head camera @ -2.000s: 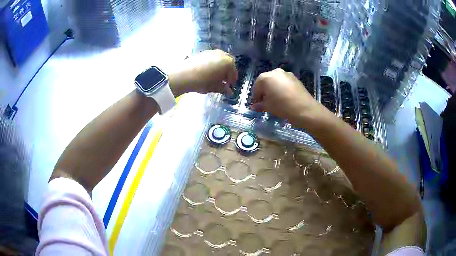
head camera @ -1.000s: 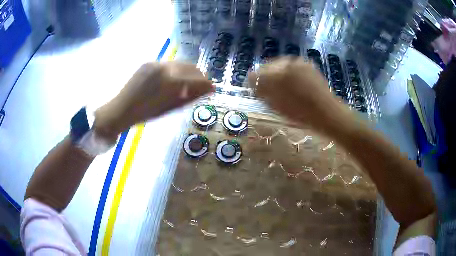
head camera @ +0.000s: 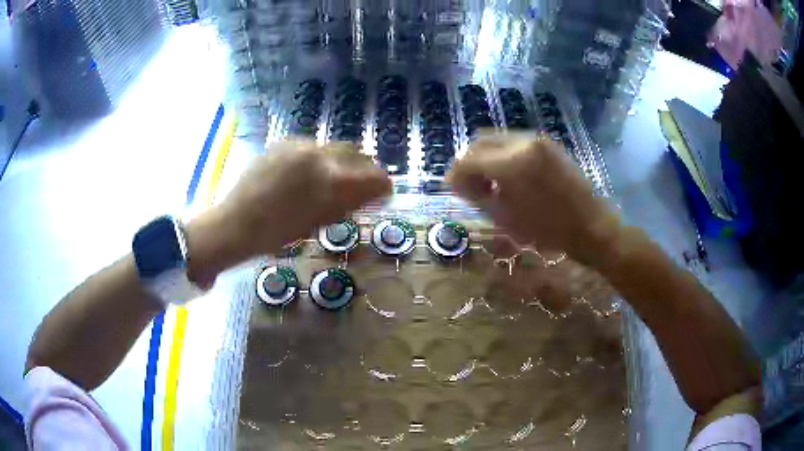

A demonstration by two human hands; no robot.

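Observation:
A flat blister tray [head camera: 423, 388] with round pockets lies over brown cardboard in front of me. Several round speaker drivers with white rings [head camera: 393, 236] sit in its two far rows, at the left and middle. Beyond it is a slotted blister tray [head camera: 414, 190] with dark discs on edge in rows. My left hand [head camera: 308, 189], with a watch on the wrist, hovers over the seam between the trays. My right hand [head camera: 520, 181] is just right of it, fingers curled. Both are blurred, and I cannot tell whether the fingertips hold anything.
Tall stacked clear trays [head camera: 353, 35] stand at the back. A ridged pile [head camera: 97, 44] is at the back left. A blue bin [head camera: 718, 198] with papers [head camera: 701, 145] is at the right. A person's pink sleeve [head camera: 748, 35] shows at the upper right. Yellow and blue tape lines run along the left.
More drivers now sit in the flat tray, rising from two to four to several, including a third visible in the far row. The view has shifted. Both hands are over the near edge of the slotted tray.

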